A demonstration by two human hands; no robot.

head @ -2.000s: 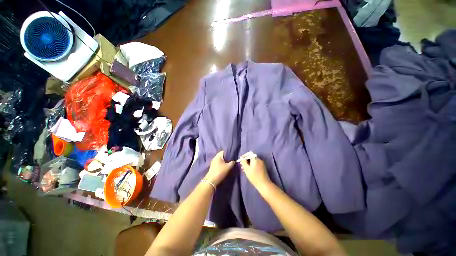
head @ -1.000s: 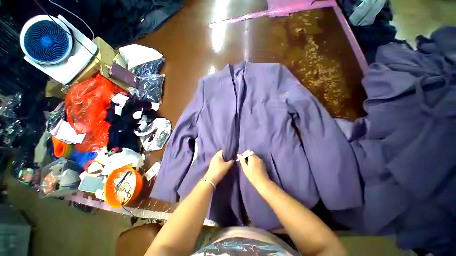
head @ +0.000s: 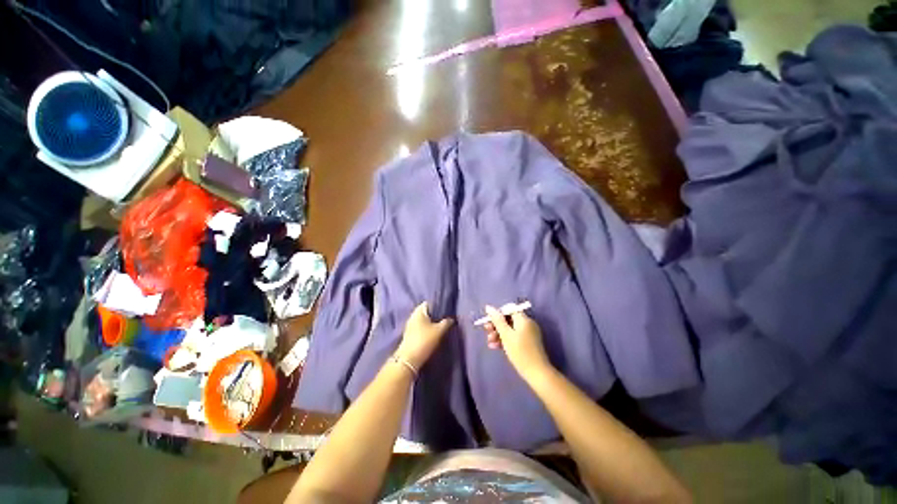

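A dusty purple jacket (head: 511, 226) lies front up in front of me, sleeves spread to both sides. My left hand (head: 425, 333) is at its front edge at waist height, with the cloth pinched between thumb and fingers. My right hand (head: 516, 335) is just right of the front edge, over the jacket, and holds a slim white pen-like stick (head: 521, 307) between thumb and fingers. The stick lies nearly level, its left end close to the cloth. I cannot tell whether it touches.
At left are an orange-rimmed tub (head: 269, 394), a clear box (head: 108, 382), a red plastic bag (head: 162, 241), dark and white scraps, and a fan (head: 79, 120). A large purple jacket pile (head: 777, 246) stands at right. Pink tape (head: 649, 64) edges the brown table (head: 344, 138).
My right hand has moved right, away from the front edge and my left hand, and the white stick now shows at full length. My left hand stays on the front edge. The view has shifted slightly.
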